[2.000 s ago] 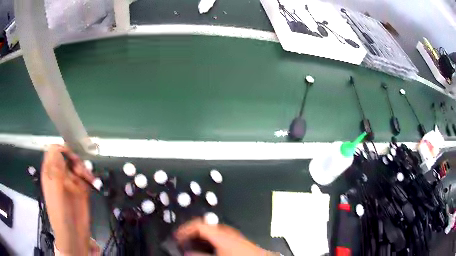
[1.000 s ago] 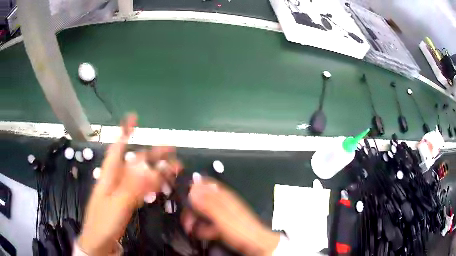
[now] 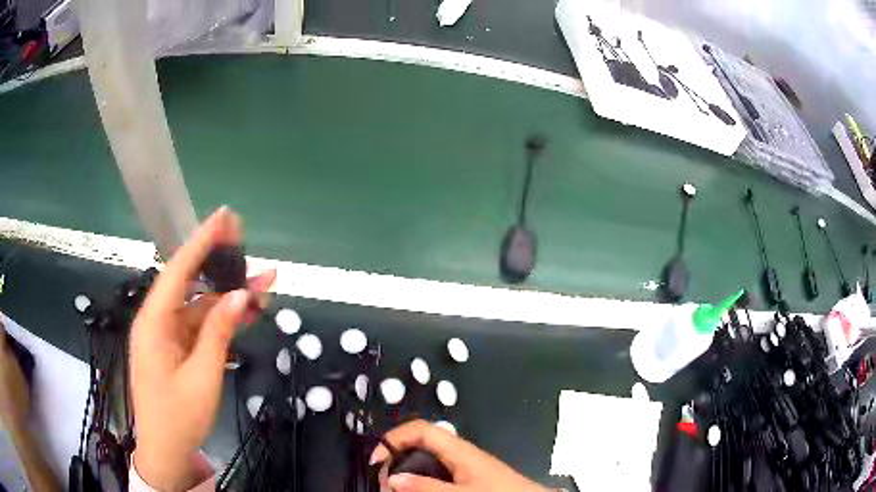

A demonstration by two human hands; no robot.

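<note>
My left hand (image 3: 187,346) is raised at the left, near the belt's white edge rail, with a black round end pinched between thumb and fingers. My right hand (image 3: 456,461) is at the bottom centre, closed around a black oval body (image 3: 419,467). Whether the two held parts belong to one unit cannot be told. Between and below the hands lie several black stemmed units with white discs (image 3: 353,341) on their heads. More black units (image 3: 101,384) lie left of my left hand.
Black stemmed units (image 3: 519,252) lie spaced on the green belt (image 3: 336,144). A green-nozzled white bottle (image 3: 672,344), white paper (image 3: 605,442), a red-and-black tool (image 3: 680,456) and a dense black pile (image 3: 778,413) are at right. A white tray (image 3: 663,125) stands beyond. Another person's arm (image 3: 21,413) shows far left.
My hands have moved apart, the left one towards the rail and the right one down. Another black unit now lies mid-belt. The view has shifted slightly.
</note>
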